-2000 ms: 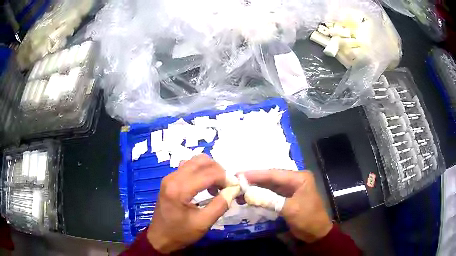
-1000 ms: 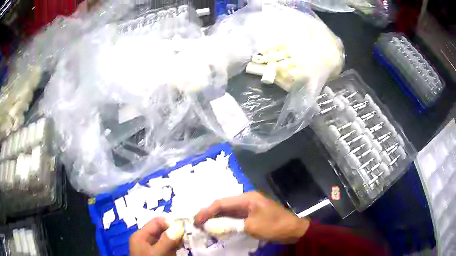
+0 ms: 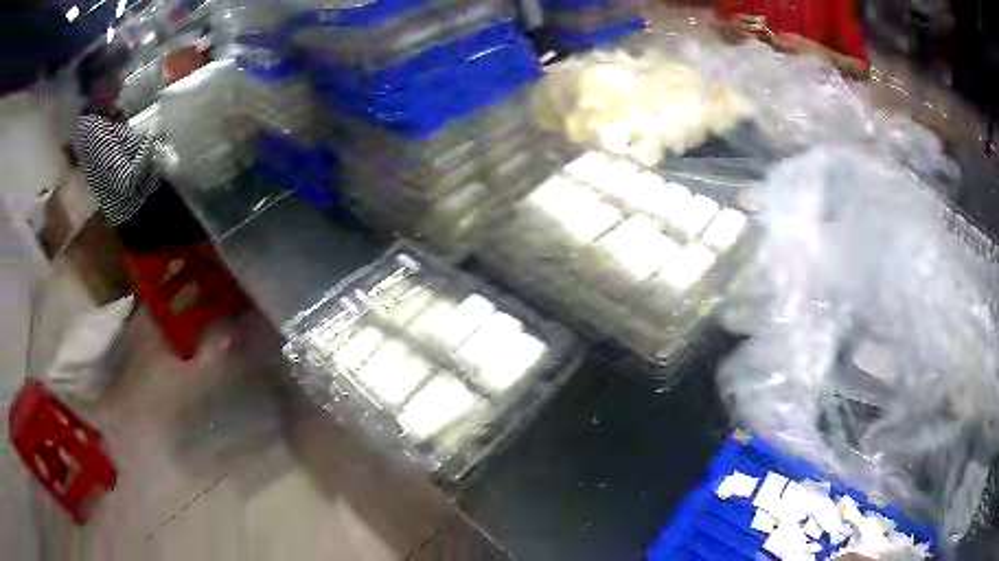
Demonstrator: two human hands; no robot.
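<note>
The blue plastic tray (image 3: 701, 527) is cut off by the bottom edge at the lower right. Small flat white pieces (image 3: 808, 513) lie loose in it. A clear blister tray (image 3: 479, 416) with rows of white cylinders (image 3: 498, 348) lies left of it on the dark bench. A larger clear stack (image 3: 657, 356) with rows of white cylinders stands behind. Neither of my hands shows clearly. A tiny skin-toned patch touches the bottom edge at the blue tray; I cannot tell which hand it is or what it holds.
Crumpled clear bags (image 3: 816, 252) lie behind the blue tray. Cream material (image 3: 646, 104) is at the back. Stacked blue trays (image 3: 438, 82) stand at the back left. Beyond the bench edge are a person in a striped top (image 3: 115, 164) and red stools (image 3: 188, 301). The view is blurred.
The view has swung far left. Both hands, in view at the blue tray before, have dropped out, apart from a possible sliver. The right-hand blister tray and black slab are also gone from view.
</note>
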